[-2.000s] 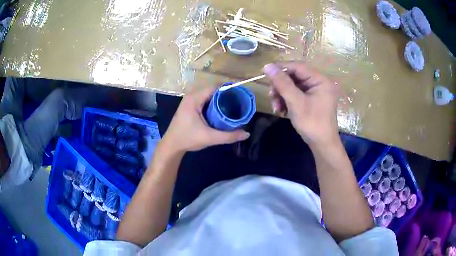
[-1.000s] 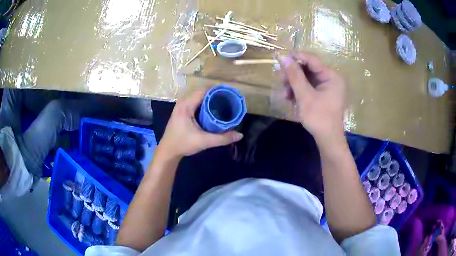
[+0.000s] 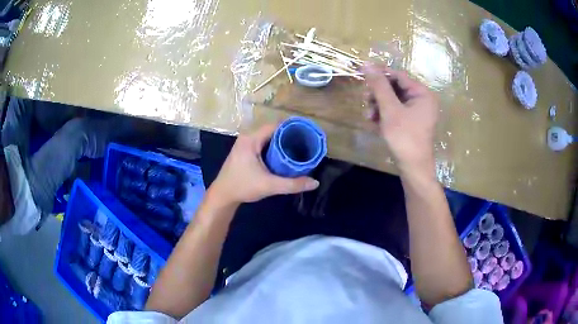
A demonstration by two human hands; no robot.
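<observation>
My left hand [image 3: 253,171] holds a blue trouser-leg piece [image 3: 279,161] over the lap, at the table's near edge, with its open round end facing up. My right hand [image 3: 402,104] is over the table, its fingertips closed on a thin pale glue stick [image 3: 345,74]. The stick's far tip is in the small whitish glue cup [image 3: 313,83]. A pile of loose pale sticks [image 3: 304,47] lies around and behind the cup.
Cuff rings [image 3: 525,90] and a white glue bottle [image 3: 558,138] stand on the tan table [image 3: 184,69] at right. Left blue bins [image 3: 66,237] hold blue leg pieces; the right bin [image 3: 521,237] holds cuff rings. Another person's leg [image 3: 60,145] shows at left.
The stick has moved from the trouser-leg piece's rim back to the glue cup with my right hand. My left hand still holds the piece in nearly the same spot.
</observation>
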